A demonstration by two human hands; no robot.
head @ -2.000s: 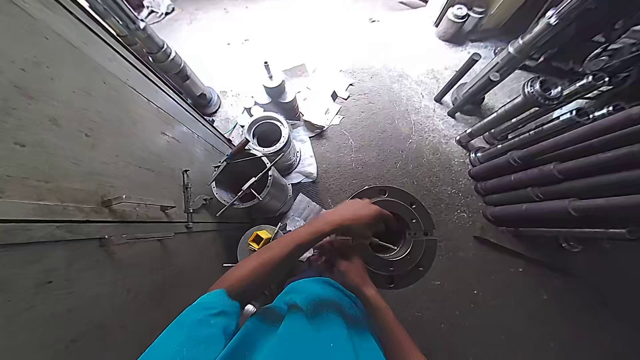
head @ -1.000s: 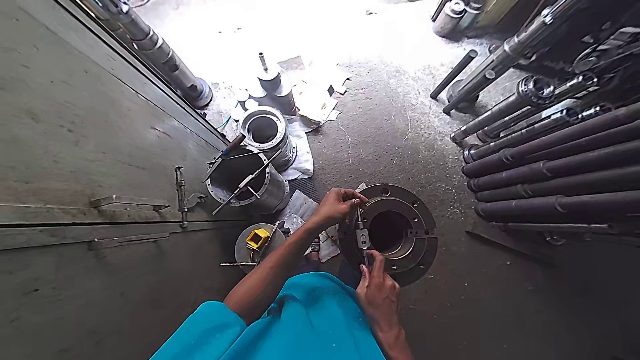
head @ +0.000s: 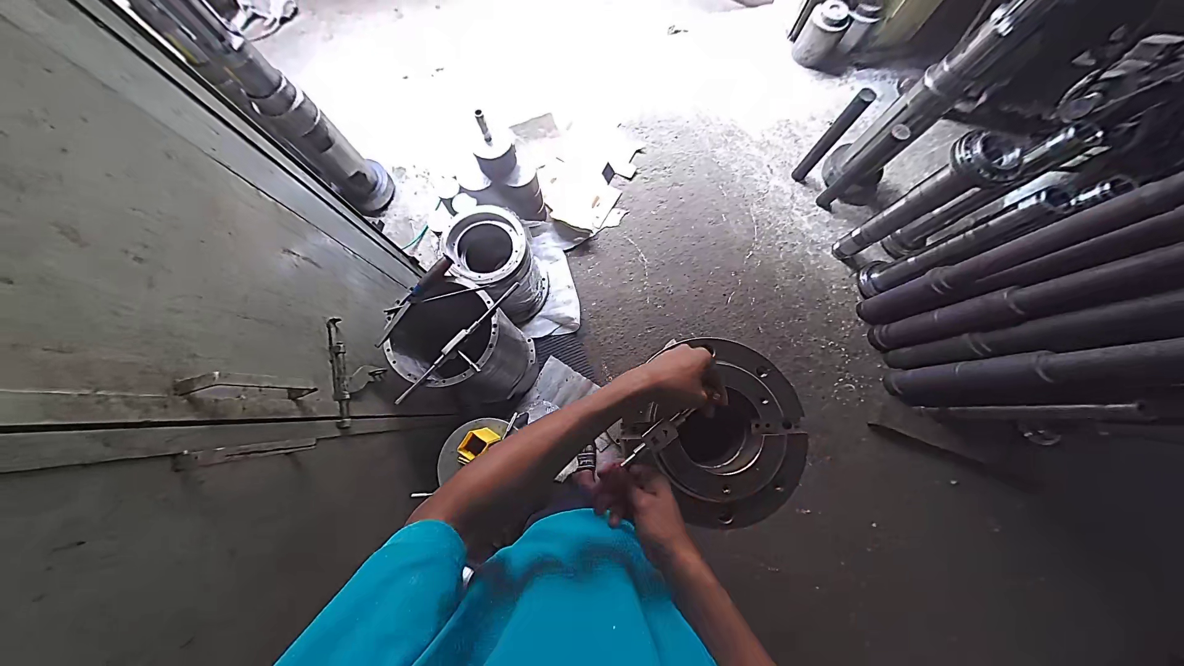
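A flanged metal ring assembly (head: pixel 772 388) with bolt holes around a dark central bore lies on the floor in front of me. Over its left side is a slim metal hand tool (head: pixel 659 435) with a block-shaped middle; its exact kind is unclear. My left hand (head: pixel 686 377) is closed around the tool's upper end, above the ring's upper left part. Lower down, my right hand (head: pixel 643 504) is at the tool's lower end, beside the ring's rim. Its fingers are blurred, so their hold cannot be told.
Flanged metal cylinders (head: pixel 513 356) stand to the left, with a long-handled tool (head: pixel 458 342) across the nearer one. A yellow square piece (head: pixel 477 444) rests on a round metal part. Dark pipes (head: pixel 1036 361) lie at the right. A metal cabinet (head: pixel 185 277) borders the left side.
Two seconds ago my left hand was over the bore. One second ago both hands held the tool over the ring's left side. Since then, my right hand has moved left and down.
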